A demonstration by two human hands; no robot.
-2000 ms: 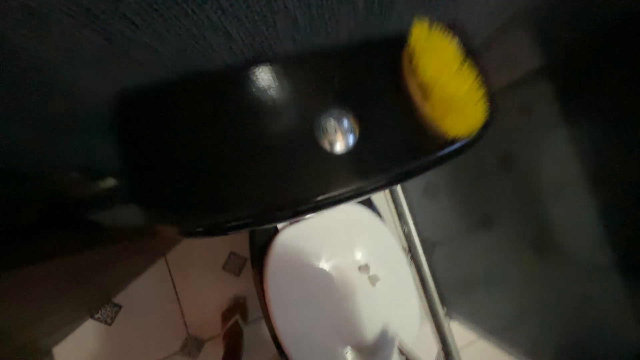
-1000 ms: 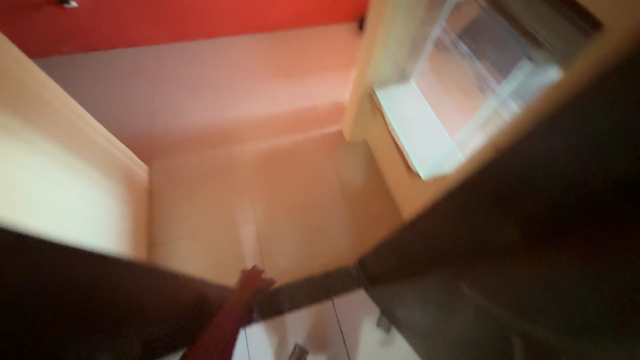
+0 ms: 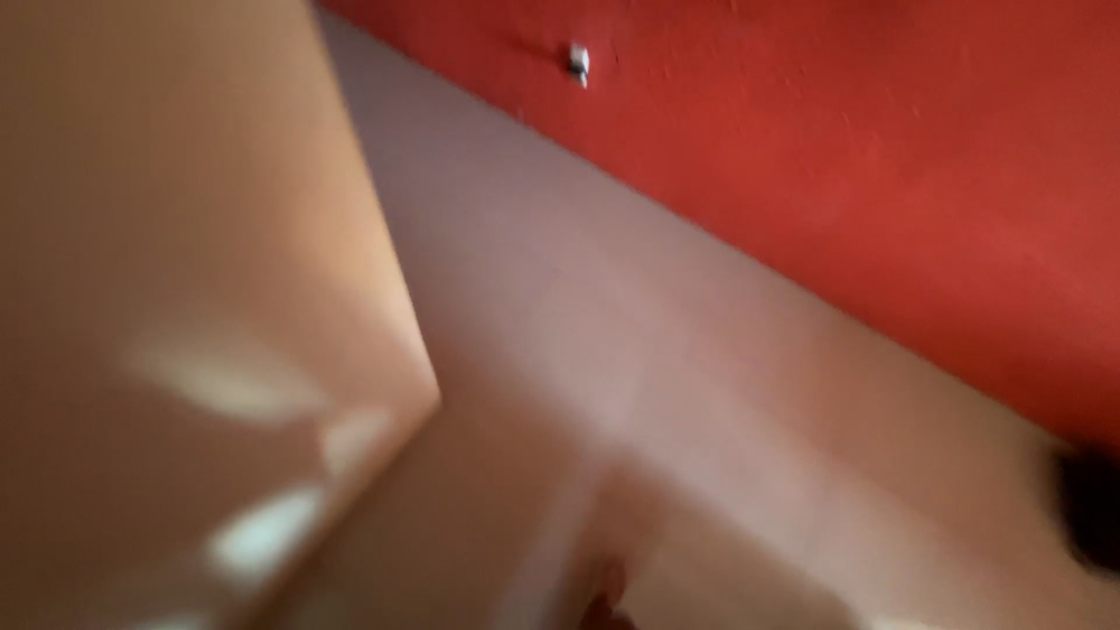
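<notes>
At the bottom edge of the head view, a small, blurred, dark reddish shape shows, seemingly the fingertips of my left hand [image 3: 610, 604]. It appears over the pale tiled floor [image 3: 560, 289], and whether it holds anything cannot be told. My right hand is out of view. Across the upper right runs a red wall [image 3: 831, 175], with a small white fitting [image 3: 579, 65] on it.
A beige wall or panel [image 3: 219, 219] fills the left side, its corner pointing into the middle, with bright patches of light low on it. A dark, blurred object [image 3: 1089, 507] stands at the right edge by the red wall.
The view has swung from a black cistern with a yellow brush head and a white toilet lid, through a doorway, to the red wall. The reaching arm is now mostly out of view.
</notes>
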